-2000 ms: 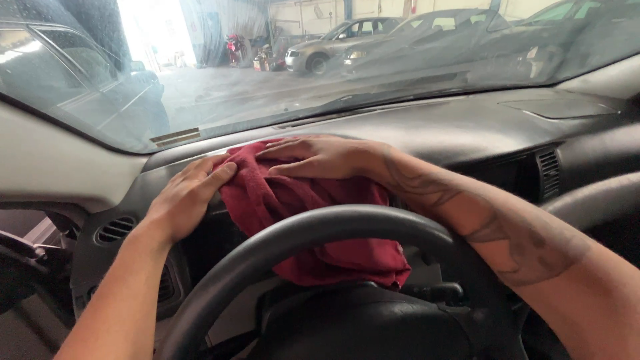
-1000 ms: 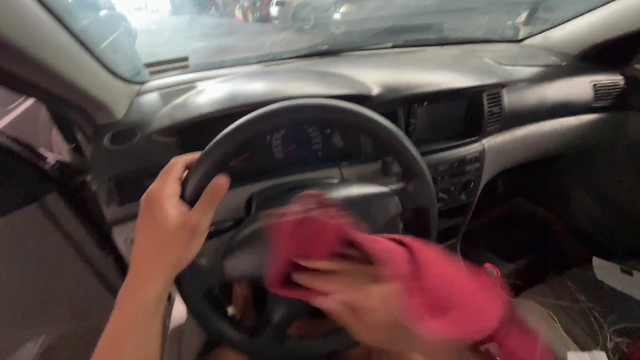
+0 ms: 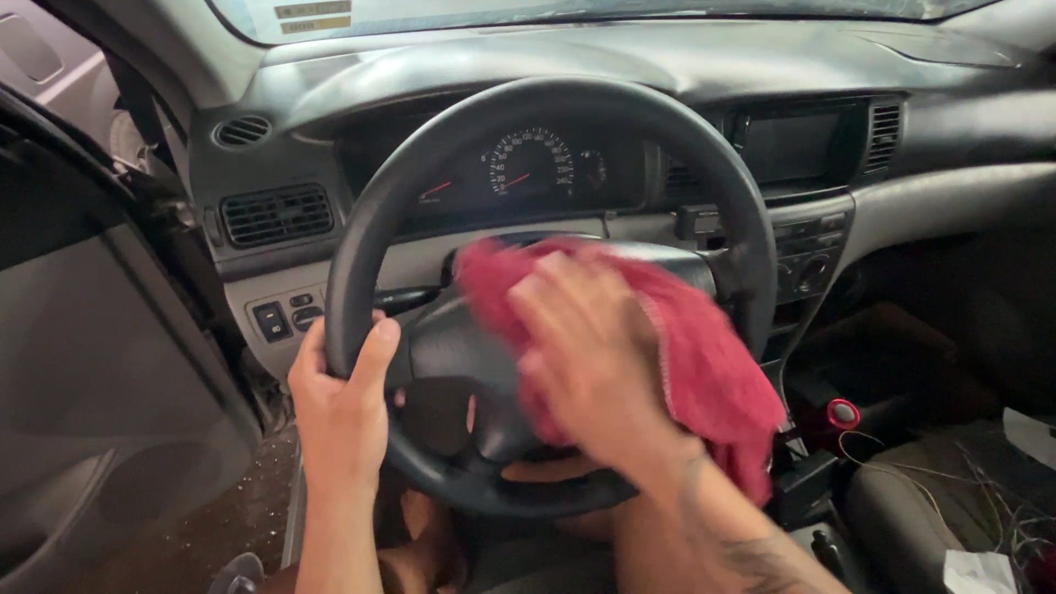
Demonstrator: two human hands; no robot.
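My left hand (image 3: pixel 342 396) grips the left side of the black steering wheel (image 3: pixel 549 95), thumb on the near face of the rim. Over the wheel's centre pad (image 3: pixel 454 346), my right hand (image 3: pixel 582 355) presses a red cloth (image 3: pixel 709 371), blurred by motion. The cloth spreads to both sides of the hand and hangs down over the lower right of the wheel. The right fingertips are partly blurred against the cloth.
Behind the wheel are the instrument cluster (image 3: pixel 532 165) and a stalk (image 3: pixel 408 299). The dashboard (image 3: pixel 495 58) stretches across, with a screen (image 3: pixel 796 147) at right. An open car door (image 3: pixel 107 388) stands at left. Loose wires (image 3: pixel 932 487) lie on the passenger seat (image 3: pixel 891 503).
Both hands were on the cloth atop the dashboard; the left now holds the wheel rim, while the right has brought the cloth down to the wheel's centre. The view has tilted down.
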